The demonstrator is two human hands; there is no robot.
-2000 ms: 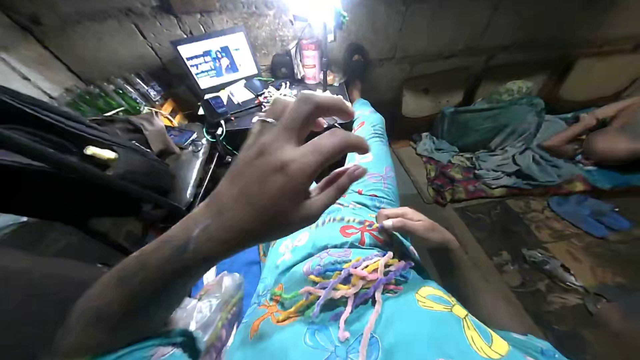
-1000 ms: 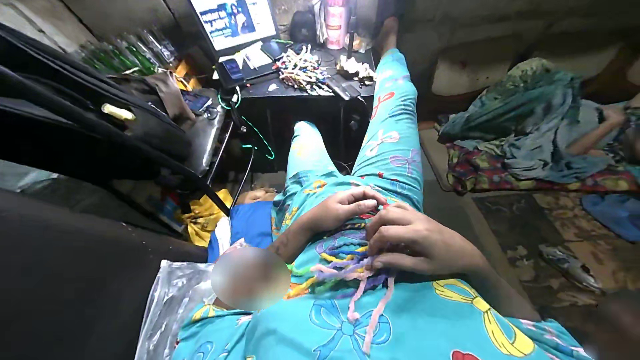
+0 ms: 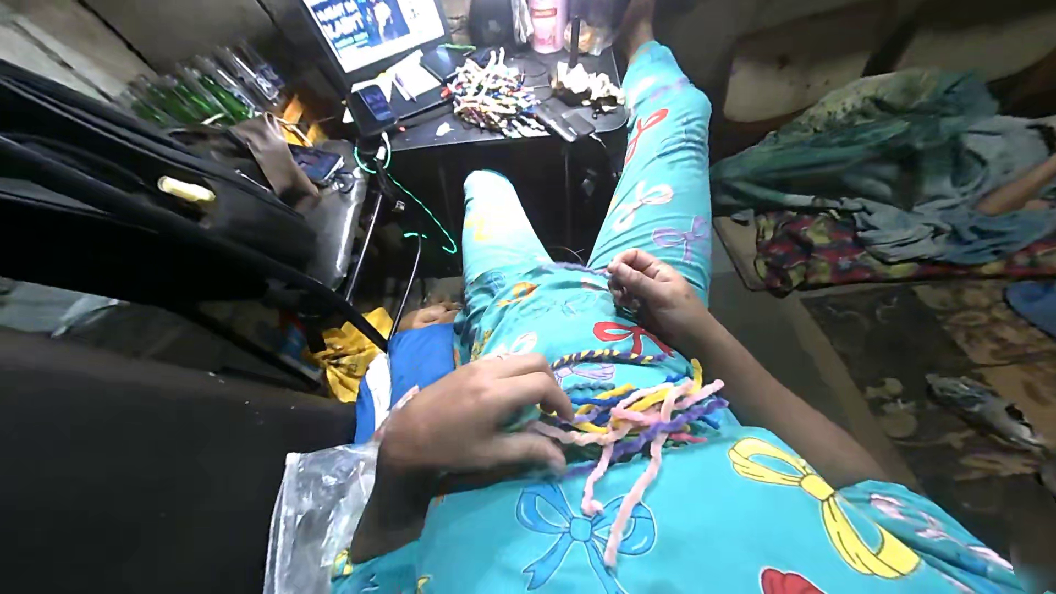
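A loose bundle of twisted yarn strands in pink, purple, yellow and blue lies on my lap, over turquoise clothing printed with bows. At the left end of the bundle is my left hand, its thumb and fingers apart; part of it is blurred. My right hand is farther up on the thigh, pinching the end of a thin purple strand that stretches to the left. A black and yellow twisted cord lies between the two hands.
Ahead, a black table holds a laptop, phones, a pile of multicoloured yarn pieces and a pink bottle. A clear plastic bag is at my left. Someone's arm shows beside blankets at right.
My left hand, raised two seconds ago, was near my right hand above the yarn one second ago; now it is lower left at the bundle. My right hand has moved up the thigh.
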